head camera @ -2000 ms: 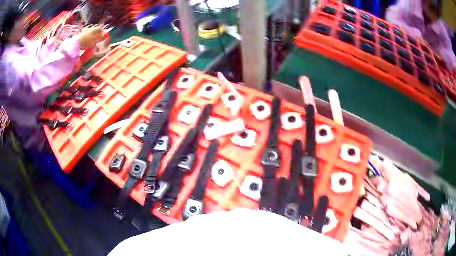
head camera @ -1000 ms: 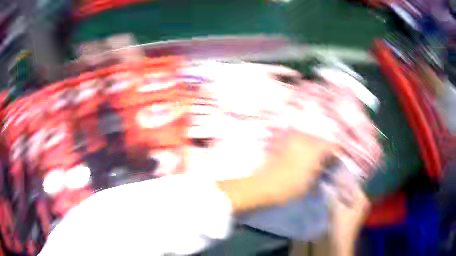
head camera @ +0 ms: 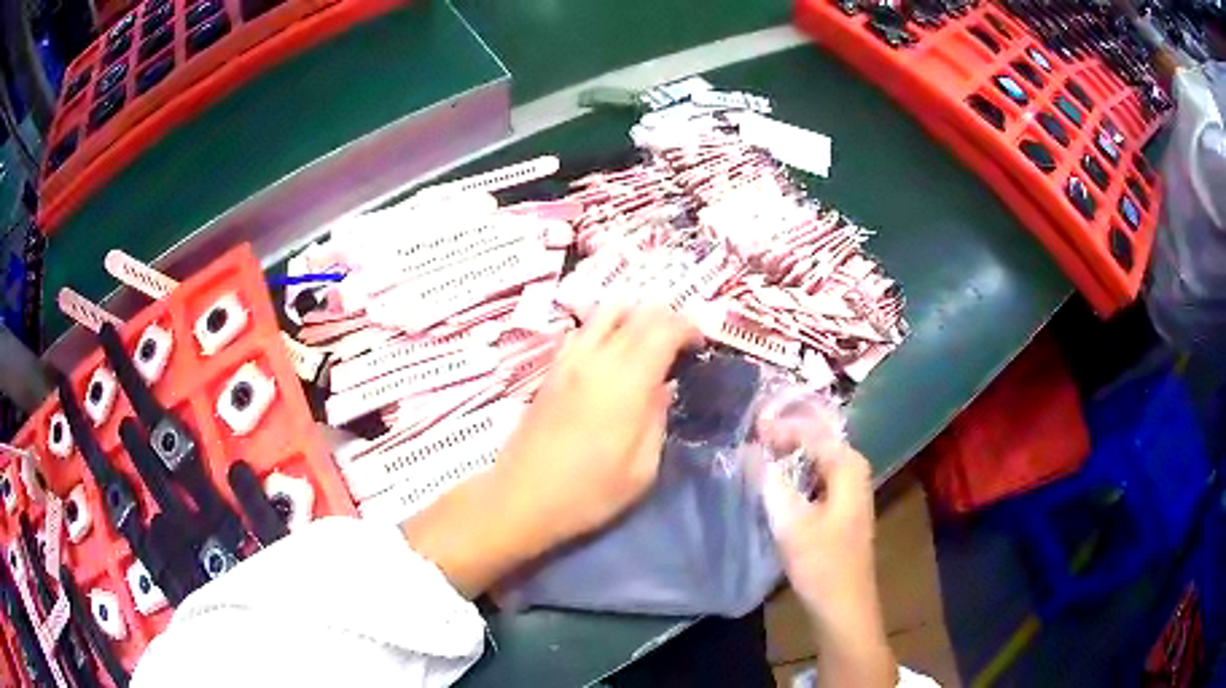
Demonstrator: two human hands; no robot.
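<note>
A clear plastic bag [head camera: 659,538] with dark contents lies at the bench's front edge, below a large pile of pink watch straps [head camera: 457,255]. My left hand [head camera: 598,403] reaches across the long straps to the bag's upper left side. Its fingers are bent near the bag's mouth, and its grip is hidden. My right hand [head camera: 823,504] pinches crumpled plastic at the bag's upper right. Shorter pink strap pieces [head camera: 793,255] are heaped behind the bag. A red tray [head camera: 289,403] at the left holds white watch cases and black-strapped watches.
Another red tray of dark cases [head camera: 988,128] stands at the back right. A raised green platform with a red tray [head camera: 202,61] is at the upper left. A brown cardboard box [head camera: 914,578] and blue stool-like object [head camera: 1116,491] are below the bench.
The view has swung right from the watch tray to the strap pile and bag, and is sharper than one second ago. Both hands now show at the bag.
</note>
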